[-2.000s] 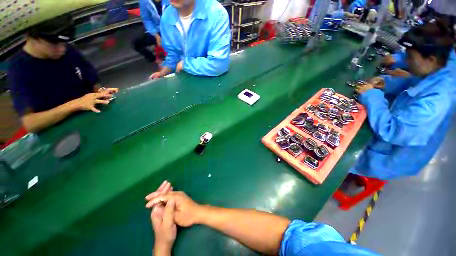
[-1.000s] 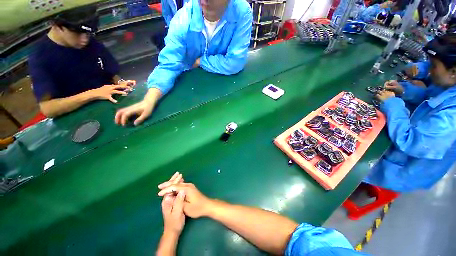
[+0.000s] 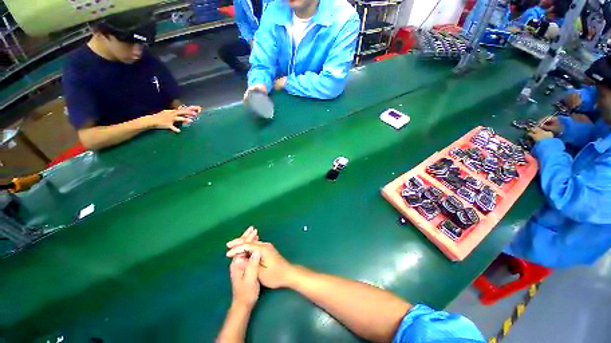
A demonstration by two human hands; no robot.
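My left hand (image 3: 245, 276) and my right hand (image 3: 266, 263) are clasped together over the near part of the green bench. No work piece shows in them. Some fingers point to the upper left. Ahead of them a small black piece with a silver-white end (image 3: 337, 169) lies on the green belt. To the right, a salmon-red tray (image 3: 421, 229) holds dark, silver-edged units heaped in compartments. The inner sides of my hands are hidden.
A white device (image 3: 395, 118) lies farther up the belt. A person across holds a grey disc (image 3: 260, 104). A person in dark clothes (image 3: 124, 87) sits far left; a blue-smocked worker (image 3: 575, 161) sits right of the tray. A white scrap (image 3: 86, 211) lies left. A metal post (image 3: 556, 50) stands upper right.
The person across has picked the grey disc up from the left ledge and drawn it back. The view has shifted, so the bench things sit farther right. My hands stay clasped.
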